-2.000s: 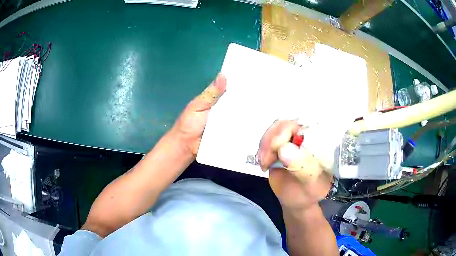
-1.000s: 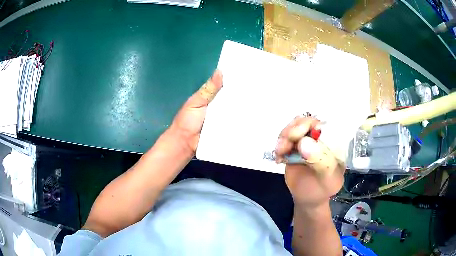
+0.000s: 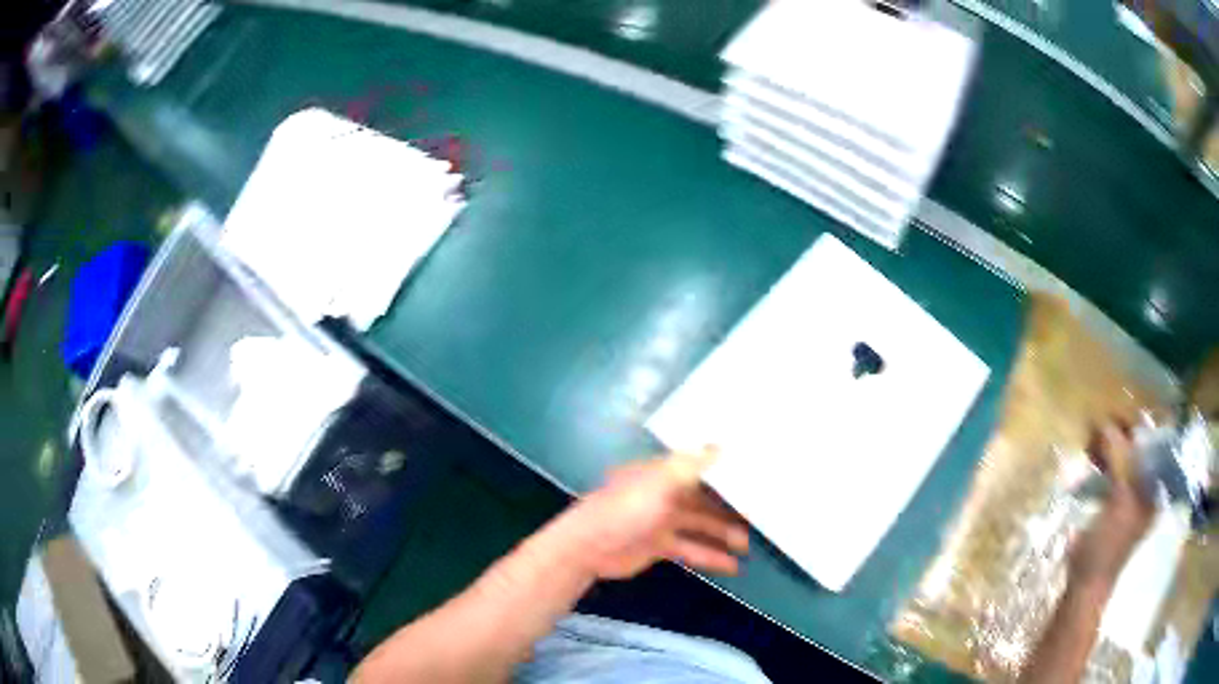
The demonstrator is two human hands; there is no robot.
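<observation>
A white back cover (image 3: 816,434) with a dark three-lobed hole lies at an angle on the green bench. My left hand (image 3: 655,515) is at its lower left edge, fingers spread and blurred, with the thumb close to the edge. No grip shows. My right hand (image 3: 1123,501) is blurred at the far right over the cardboard mat (image 3: 1009,508). A blurred grey-white object (image 3: 1179,461) is beside its fingers; I cannot tell whether it is held.
A thick stack of white-edged panels (image 3: 842,120) stands on the far side. A pile of wired boards (image 3: 334,214), with red wires, lies at left. An open grey container (image 3: 261,301) and white material (image 3: 281,414) are at lower left. A blue bin (image 3: 107,301) is beyond.
The view has swung left. The cover now lies on the bench left of the mat, hole visible. My left hand's fingers are off its face; my right hand is away from it.
</observation>
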